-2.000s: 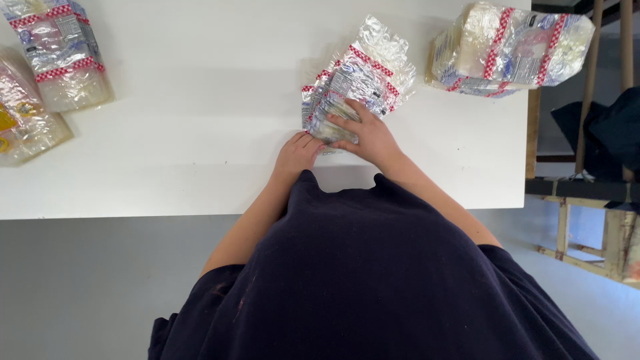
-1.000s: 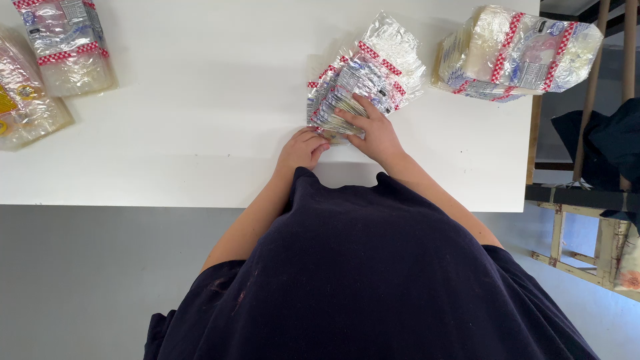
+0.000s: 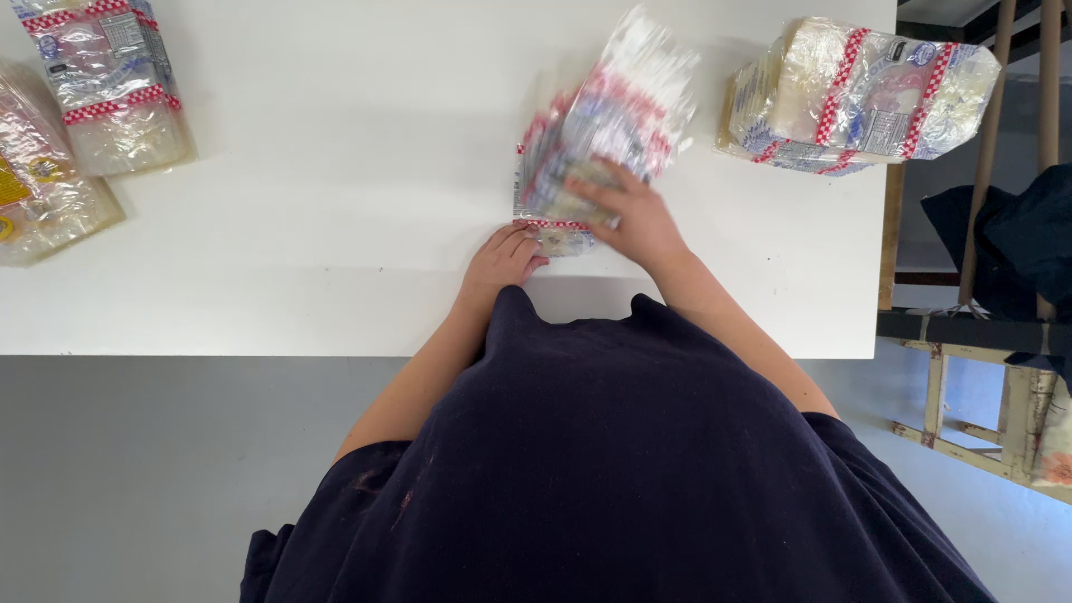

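Several clear printed plastic bags [image 3: 620,109] with red checkered bands lie fanned out on the white table, blurred by motion. My right hand [image 3: 628,209] is on their lower end, its fingers curled over them. Beneath them, a bag [image 3: 565,241] shows its bottom edge and one red band. My left hand [image 3: 505,258] touches that bag's lower left corner, with the fingertips on the plastic. Whether its thumb pinches the film cannot be told.
A stack of similar plastic bags [image 3: 879,92] lies at the table's right end. At the far left are another such stack [image 3: 126,142] and yellow-printed bags [image 3: 50,201]. The white table's front edge [image 3: 209,353] runs before me. A worn wooden frame [image 3: 936,394] and dark cloth [image 3: 1026,243] are at the right.
My right hand and the fanned bags under it have shifted up and away from my left hand, uncovering more of the bag beneath. My left hand stays at about the same place.
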